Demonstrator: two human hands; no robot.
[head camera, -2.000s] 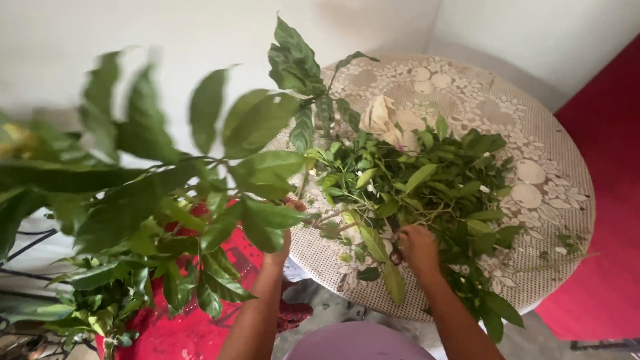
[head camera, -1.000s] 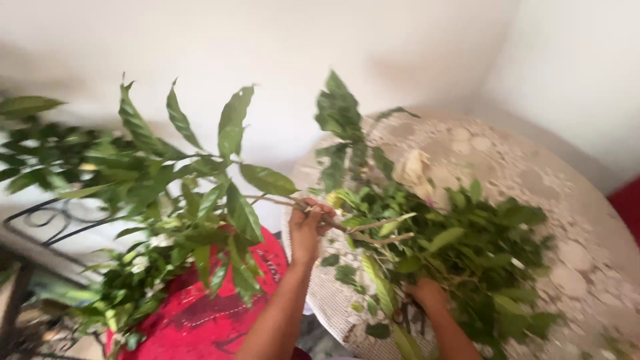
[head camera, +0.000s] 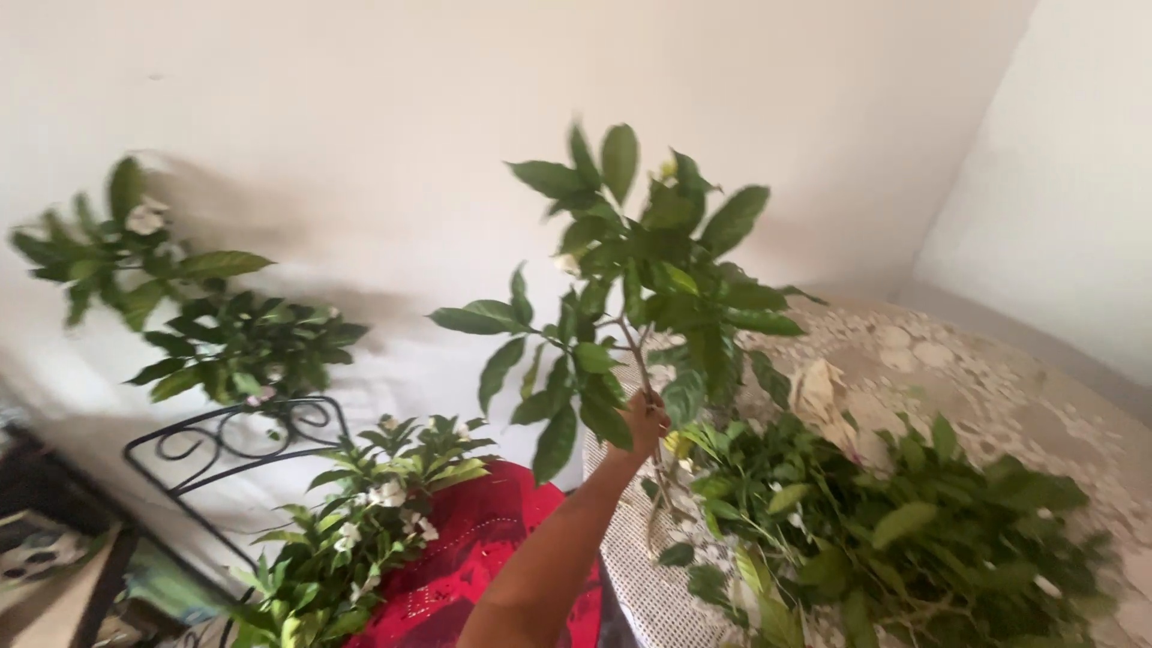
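Note:
My left hand (head camera: 641, 421) grips the woody stem of a leafy branch (head camera: 666, 270), held upright over the left edge of the table. The branch has broad green leaves and a few pale blooms. To its right, a heap of cut leafy stems (head camera: 864, 522) lies on the lace tablecloth (head camera: 900, 346), with a crumpled pale, dry-looking thing (head camera: 817, 396) behind it. My right hand is out of view.
Left of the table is a red chair seat (head camera: 504, 540) with white-flowered greenery (head camera: 360, 522) on it. Its black scrolled metal backrest (head camera: 243, 441) has more leafy branches (head camera: 261, 346) above. A pale wall stands behind.
My left hand has raised the branch, which pointed left one second ago and now stands upright. My right hand, at the heap before, has left the view. The view has swung left.

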